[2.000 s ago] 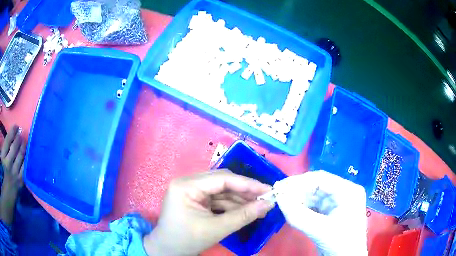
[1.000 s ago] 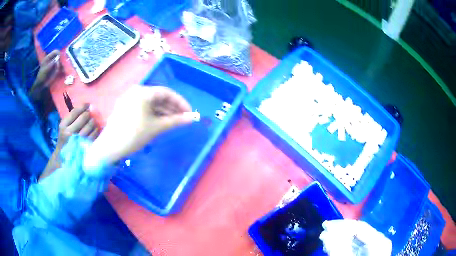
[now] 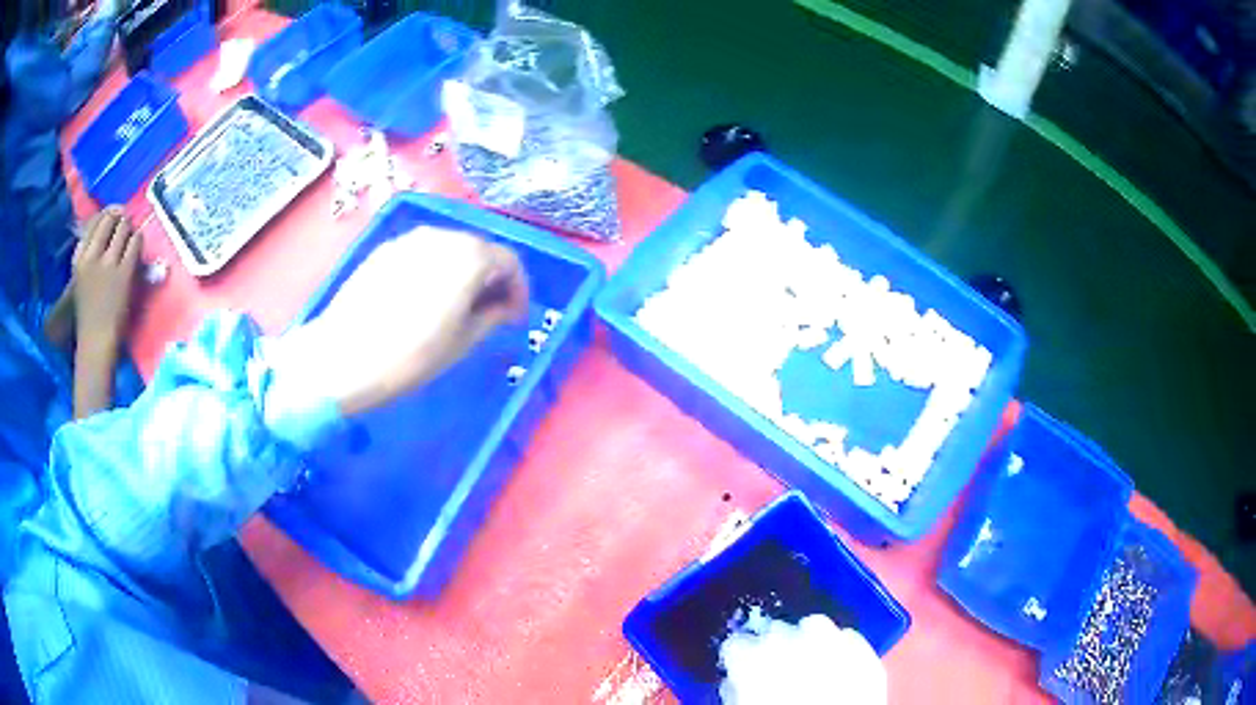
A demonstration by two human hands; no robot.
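My left hand [image 3: 448, 310], bare and blurred, is over the finished-parts bin [image 3: 413, 482], a large blue tray. Its fingers are curled and no piece shows at them. Assembled white housings [image 3: 517, 373] lie along that bin's right wall, one lower than the others. My right hand [image 3: 802, 668], in a white glove and cut off by the bottom edge, is down in the small dark-bottomed parts bin [image 3: 840, 585] beside small shiny pieces. Its fingertips are washed out, so any grip is hidden. The housing bin [image 3: 827, 503] holds many white blocks.
At right are a side bin [image 3: 1040, 523] with a few white pieces and a bin of coppery pieces [image 3: 1123, 620]. At the left rear are a metal tray [image 3: 207, 259], loose parts [image 3: 365, 172] and a bag of metal parts [image 3: 544, 152]. Another person's hand [image 3: 108, 276] rests at left.
The view has shifted. A white housing that was in my left fingertips now lies by the bin's right wall, below the other two. My gloved hand has moved from the small bin's edge into it.
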